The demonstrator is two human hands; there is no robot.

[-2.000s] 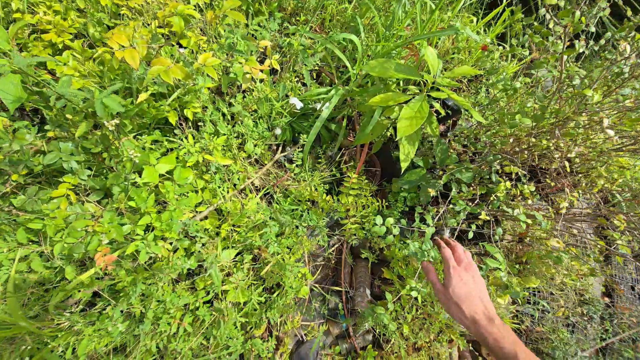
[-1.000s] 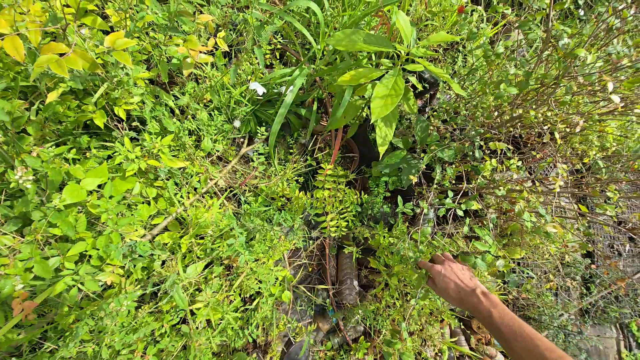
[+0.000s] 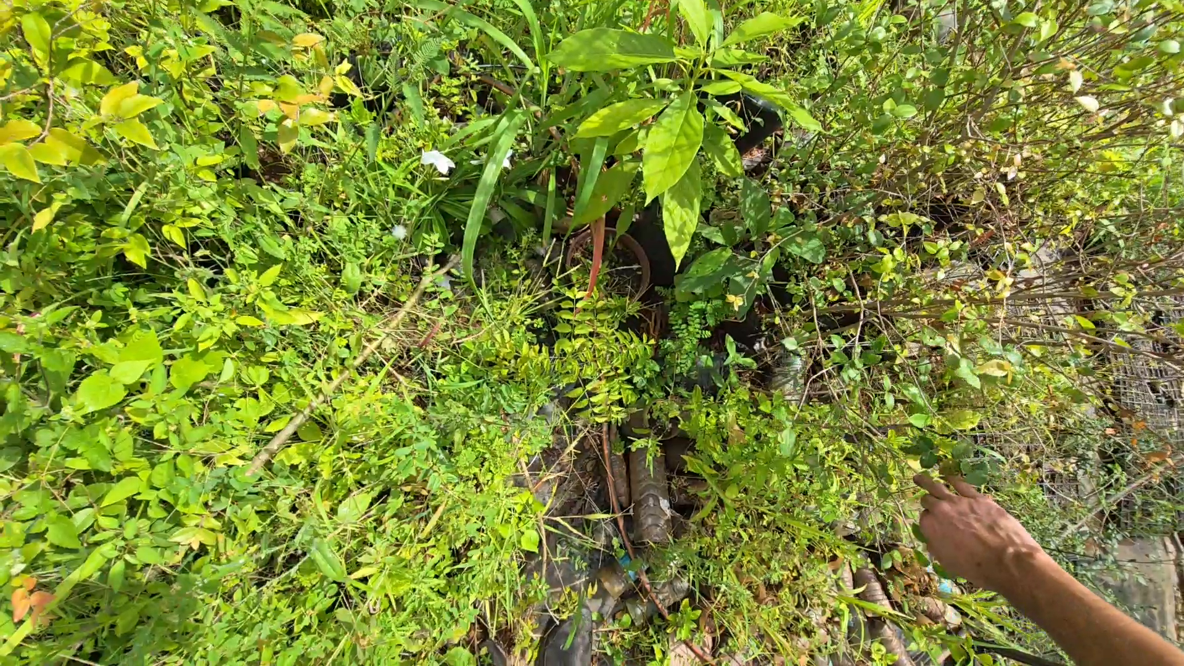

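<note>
My right hand (image 3: 976, 532) reaches in from the lower right, back of the hand up, with its fingertips among the small leaves of a shrub (image 3: 962, 444). Its fingers are partly bent, and whether they pinch a stem or leaf cannot be made out. To its left grow low green weeds (image 3: 768, 472). A broad-leaved plant (image 3: 673, 143) stands at the upper middle, above the rim of a round plant pot (image 3: 638, 250). My left hand is out of view.
A dry stick (image 3: 347, 370) lies slanting across the weeds on the left. Ringed, trunk-like pieces (image 3: 650, 495) lie on the ground at lower middle beside dark plastic sheeting (image 3: 566, 555). Wire mesh (image 3: 1142, 388) shows at the right edge, near thin branching stems (image 3: 1017, 296).
My right hand, fingers spread two seconds ago, is now more bent at the fingers and lies farther right among the leaves. The view has shifted somewhat.
</note>
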